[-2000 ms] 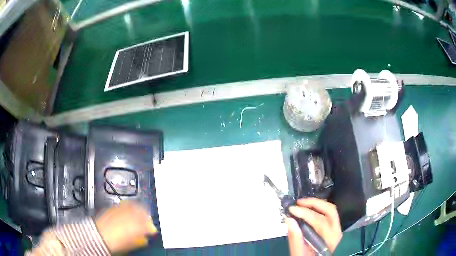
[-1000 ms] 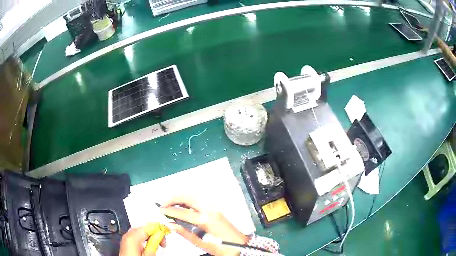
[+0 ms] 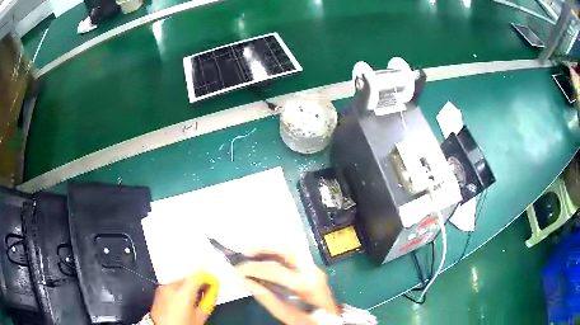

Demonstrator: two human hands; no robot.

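Note:
My right hand [image 3: 286, 282] holds a dark soldering iron [image 3: 232, 255], its tip over the white work sheet [image 3: 222, 206]. My left hand [image 3: 181, 299], with yellow finger cots, is at the sheet's lower left edge, its fingers curled together. A thin strand [image 3: 138, 275] runs from it toward the nearest black panel back [image 3: 111, 219]; what lies between the fingertips is too blurred to tell. The black panel backs stand in a row at the left, with leads and small raised parts. The iron's tip touches nothing that I can make out.
Right of the sheet are the stand with a yellow sponge [image 3: 343, 241], the grey solder feeder [image 3: 375, 184] with a white reel [image 3: 390, 89], a speckled round tin [image 3: 308, 124] and a black tray [image 3: 470, 162]. A framed solar panel [image 3: 241, 66] lies on the green conveyor behind a metal rail [image 3: 152, 143].
Both hands were close together over the sheet; my left hand now sits lower, apart from the iron's tip. The panel on the conveyor has moved right. The view has shifted.

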